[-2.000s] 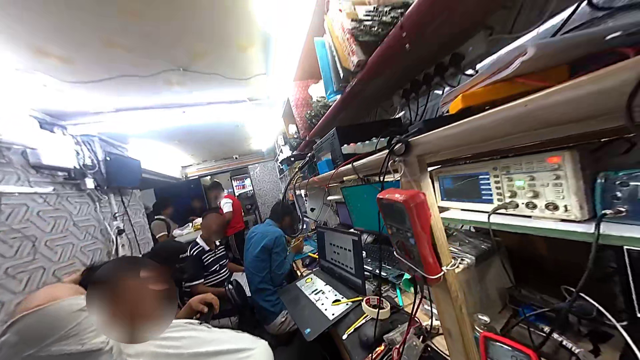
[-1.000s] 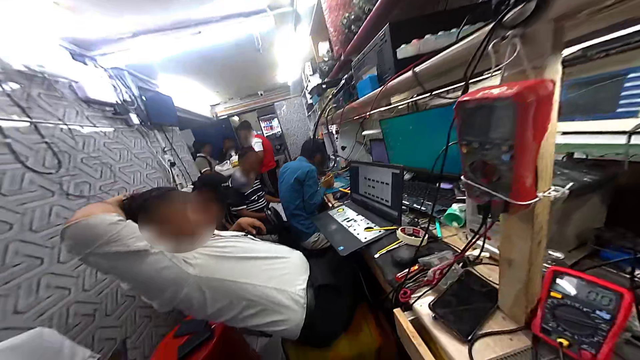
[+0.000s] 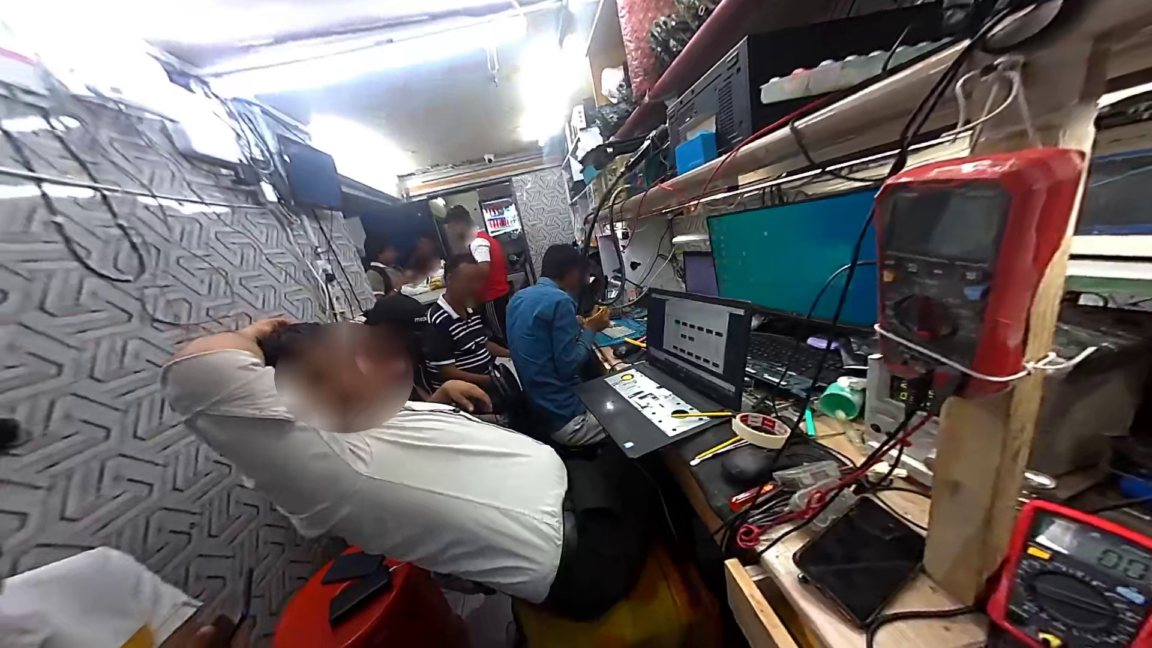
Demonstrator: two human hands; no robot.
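Neither my left hand nor my right hand can be made out. At the bottom left edge lies a white sheet or cloth (image 3: 94, 598), with a blurred bit of skin beside it; whose it is cannot be told. On the bench, a laptop (image 3: 697, 346) stands unfolded with dark shapes on its screen. A roll of masking tape (image 3: 761, 432) and a black mouse (image 3: 749, 464) are near it. A red-cased multimeter (image 3: 945, 261) is tied to a wooden post (image 3: 976, 486). Another red and black multimeter (image 3: 1075, 576) is at the bottom right, left of which lies a black phone (image 3: 862, 560).
A person in a white shirt (image 3: 450, 486) leans back close by on the left, one arm raised behind the head. A red stool (image 3: 360, 612) holds two dark flat items. Several people sit or stand farther back. Cables hang from the shelf (image 3: 810, 103).
The view has turned and dropped a good deal from two seconds ago. The leaning person's raised arm and body show more fully now, as does the lower multimeter.
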